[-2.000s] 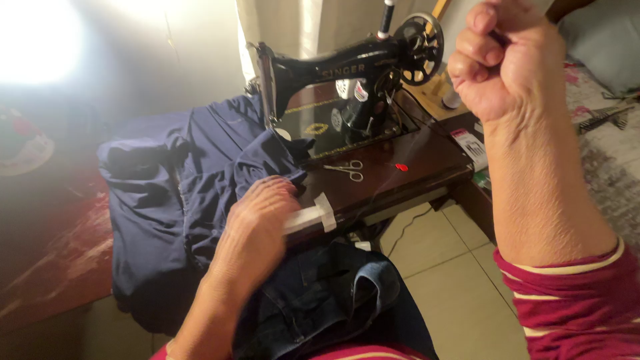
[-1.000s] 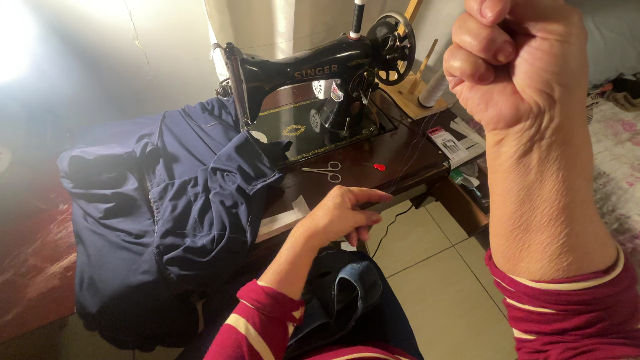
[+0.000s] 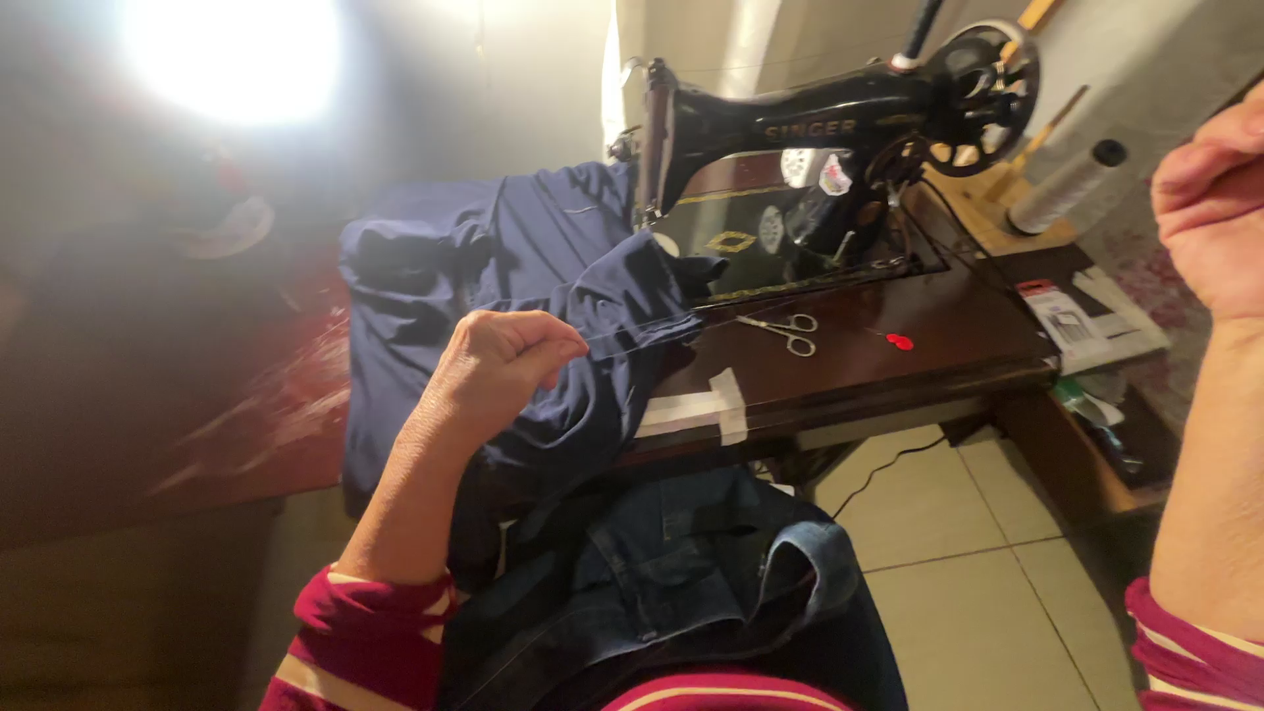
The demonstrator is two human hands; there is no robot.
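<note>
My left hand [image 3: 504, 370], thumb and forefinger pinched, holds a fine pale thread [image 3: 642, 334] just over the navy cloth garment [image 3: 563, 237]. The thread runs to the right toward the small metal scissors [image 3: 787, 331]; its far end is too faint to follow. Raised at the right edge, my right hand [image 3: 1213, 207] has curled fingers and is partly cut off; whether anything is pinched there I cannot tell. The garment lies on the table and against the needle side of a black Singer sewing machine [image 3: 790, 123].
Two small red items [image 3: 899, 342] lie right of the scissors. White tape [image 3: 691, 410] marks the table's front edge. A thread cone [image 3: 1065, 188] stands on a wooden holder behind a printed packet [image 3: 1066, 321]. Dark denim [image 3: 691, 563] covers my lap.
My left hand has moved left, from the table's front edge to over the navy garment. My right hand has shifted toward the right edge of the view.
</note>
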